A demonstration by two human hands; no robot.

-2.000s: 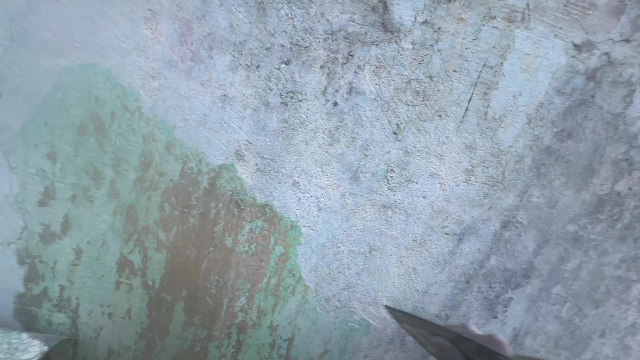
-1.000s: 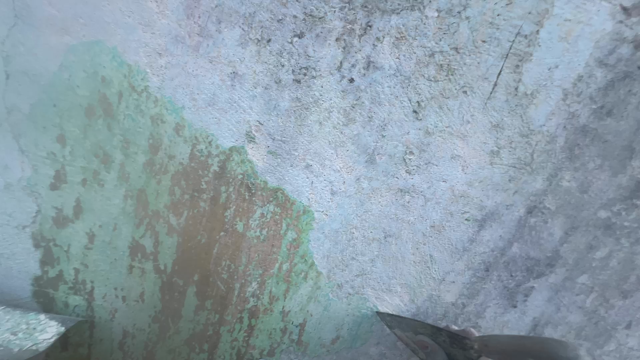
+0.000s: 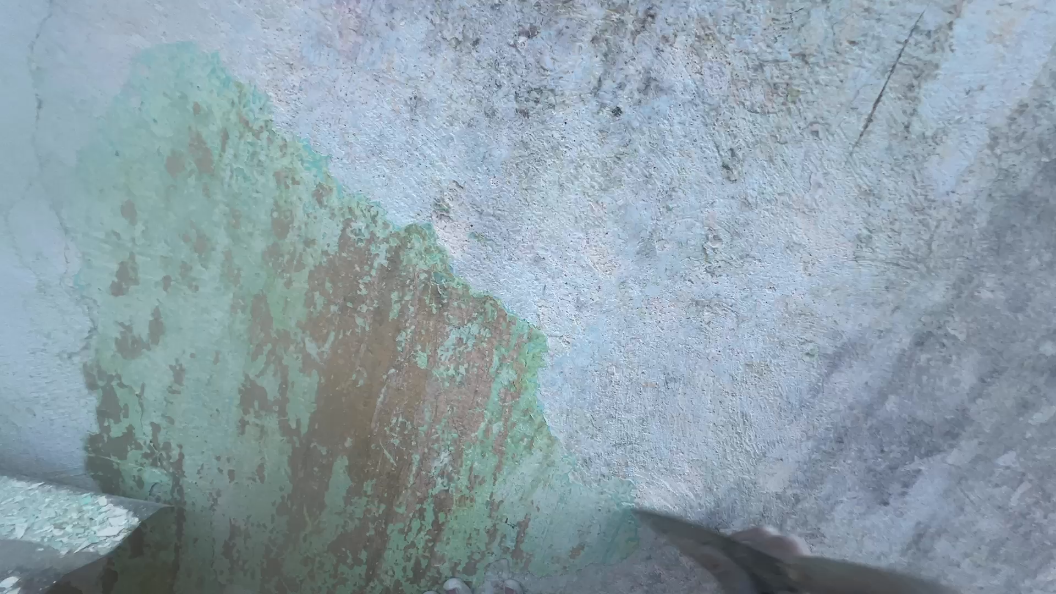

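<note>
A dark, pointed metal blade (image 3: 701,544) reaches in from the lower right. Its tip touches or nearly touches the wall at the lower right edge of a green painted patch (image 3: 371,371). Blurred fingers of my right hand (image 3: 771,540) show behind the blade, closed around it; the rest of the hand is hidden. Two or so pale rounded tips, perhaps fingertips of my left hand (image 3: 483,587), peek in at the bottom edge, mostly out of view. The patch is worn through to brown in streaks, with rough whitish-blue wall (image 3: 701,289) around its upper and right sides.
At the lower left a ledge or flat surface (image 3: 66,520) juts into view, strewn with pale green paint flakes. A thin crack runs down the wall's left side. A dark scratch marks the upper right, and shadow covers the lower right wall.
The blade has shifted left and down against the wall. Pale tips have appeared at the bottom edge, and more of the flake-covered ledge shows as the view drifts.
</note>
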